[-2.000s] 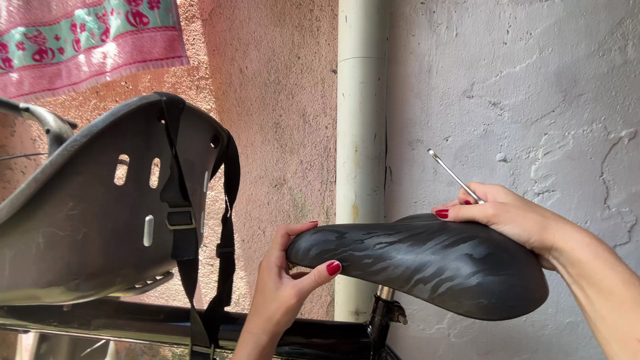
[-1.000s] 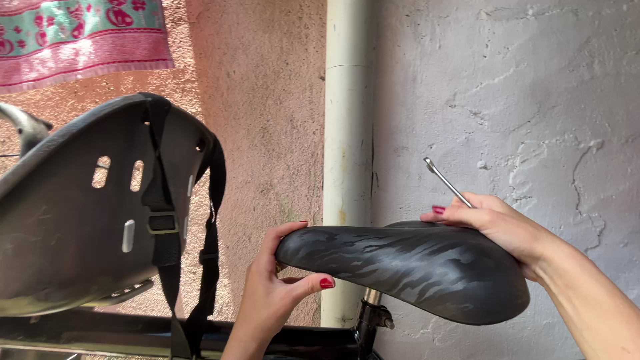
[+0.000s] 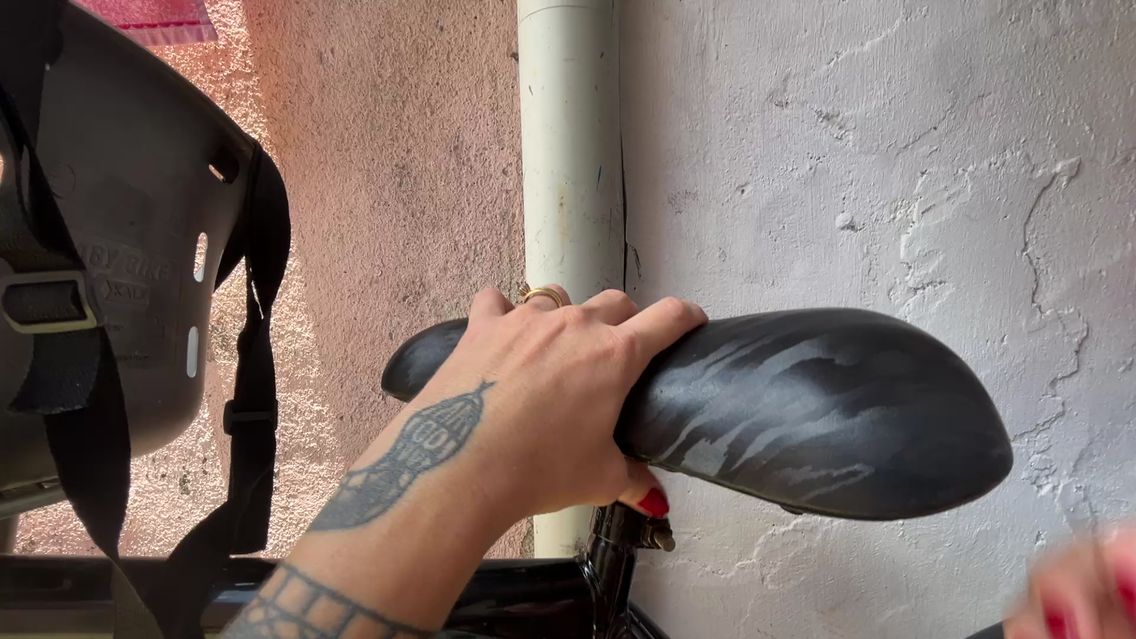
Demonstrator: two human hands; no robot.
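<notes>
A black bicycle saddle [image 3: 825,417] with grey streaks sits above the seat post clamp [image 3: 621,532] of a black bicycle frame. Across its narrower middle lies my left hand [image 3: 550,399], fingers over the top and the thumb with red nail curled under the near edge. My right hand [image 3: 1078,581] is a blur at the lower right corner, apart from the saddle. Whether it holds anything cannot be made out.
A dark plastic child bike seat [image 3: 133,204] with black straps [image 3: 253,355] and a buckle stands at the left. Behind the saddle a pale vertical pipe [image 3: 572,151] runs along the rough wall [image 3: 852,177]. The frame's black tube [image 3: 524,595] crosses below.
My left hand has moved from the saddle's nose to a grip over its middle. My right hand, earlier at the saddle's back with a slim metal tool, has moved down and right. The view has come closer.
</notes>
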